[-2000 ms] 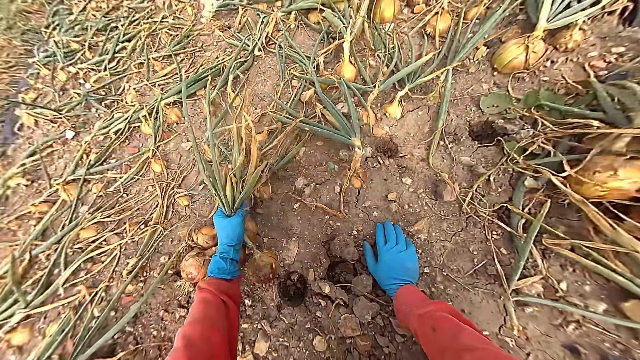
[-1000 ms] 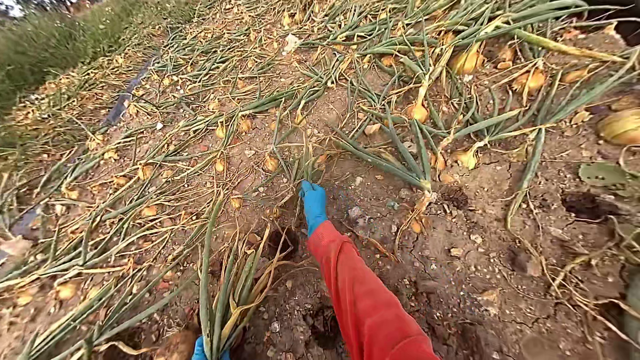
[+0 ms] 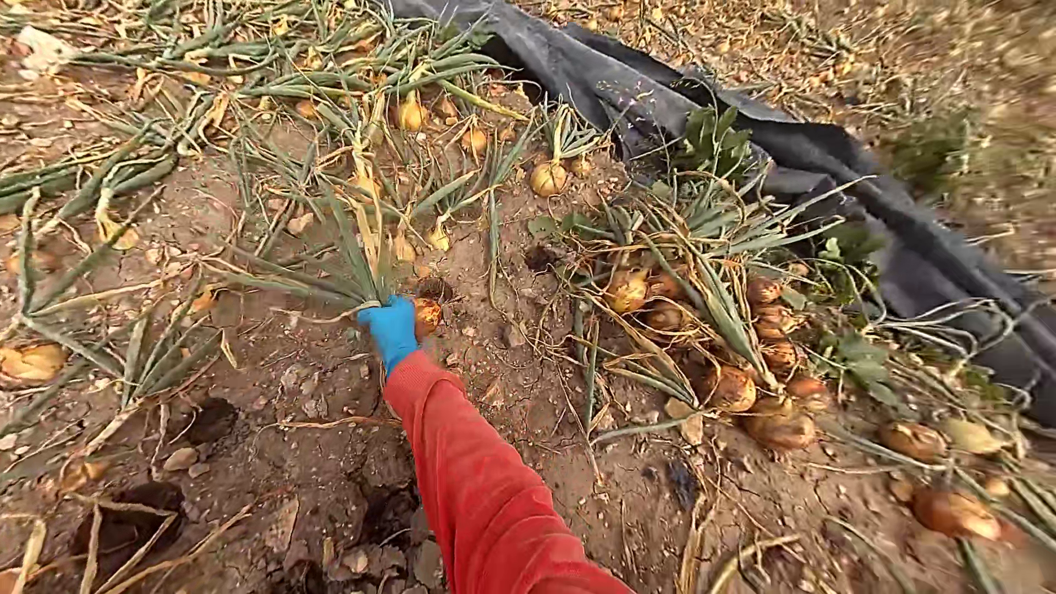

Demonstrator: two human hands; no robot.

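My right hand [image 3: 391,328], in a blue glove with a red sleeve behind it, is closed around the base of an onion plant's green leaves [image 3: 359,260]. The plant's orange-brown bulb [image 3: 426,317] shows just right of the glove, low at the soil. A small dark hole [image 3: 434,289] lies right above that bulb. My left hand is out of view. Another onion plant [image 3: 157,363] with green leaves lies to the left, near a pale bulb [image 3: 31,363] at the edge.
A heap of pulled onions [image 3: 730,388] with tangled leaves lies to the right. Beyond it runs crumpled black ground fabric [image 3: 833,157]. More onions [image 3: 549,177] sit farther up the row. Holes [image 3: 132,516] and clods mark the near soil.
The view has swung to the right. My right hand has moved from one onion plant to another and holds its leaves. My left hand, partly visible at the bottom edge a second ago, has left the view.
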